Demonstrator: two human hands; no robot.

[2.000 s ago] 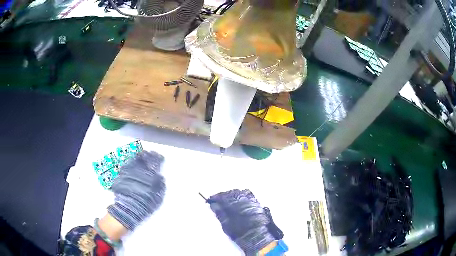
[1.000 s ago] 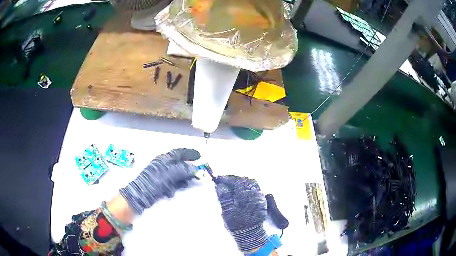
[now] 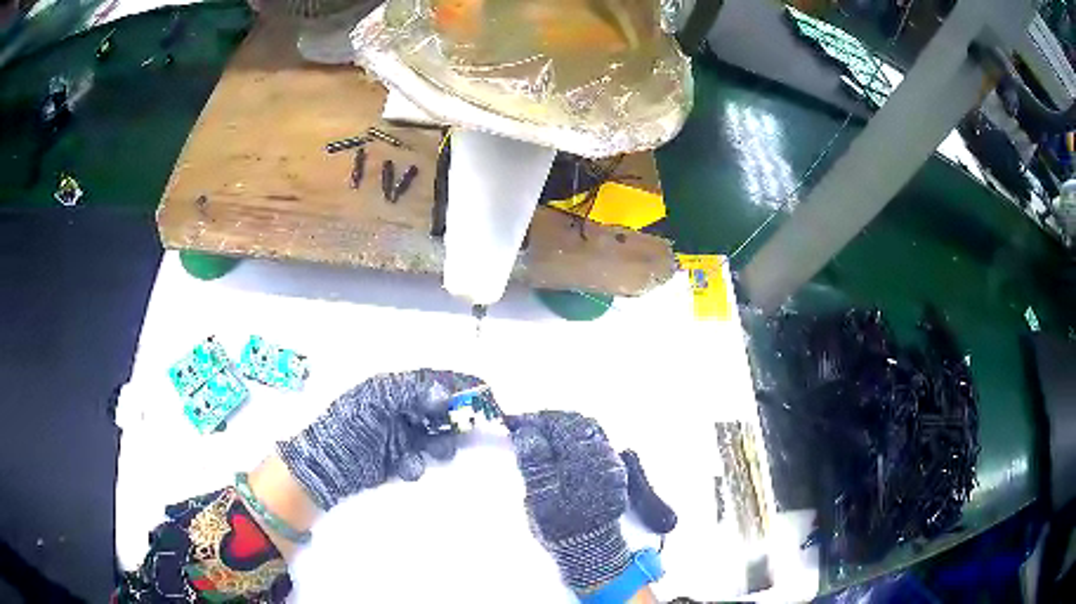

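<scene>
My left hand, in a striped grey-and-black knitted glove, holds a small blue-green circuit board by its left side. My right hand, in the same kind of glove, grips a black cable lead; its folded bundle sticks out on the right of the hand. The lead's front end meets the board's right edge; whether it is joined cannot be told. Several loose circuit boards lie on the white sheet at the left. The white machine column ends in a dark tip above the hands.
Behind is a wooden base board with several dark rods and a plastic-wrapped machine top. A yellow label lies at the sheet's corner. A brownish strip and a black cable pile are at right, with a slanted grey post.
My left hand has moved from the boards at left to the middle, now with one board in it. The board and lead have come together. The view has shifted slightly.
</scene>
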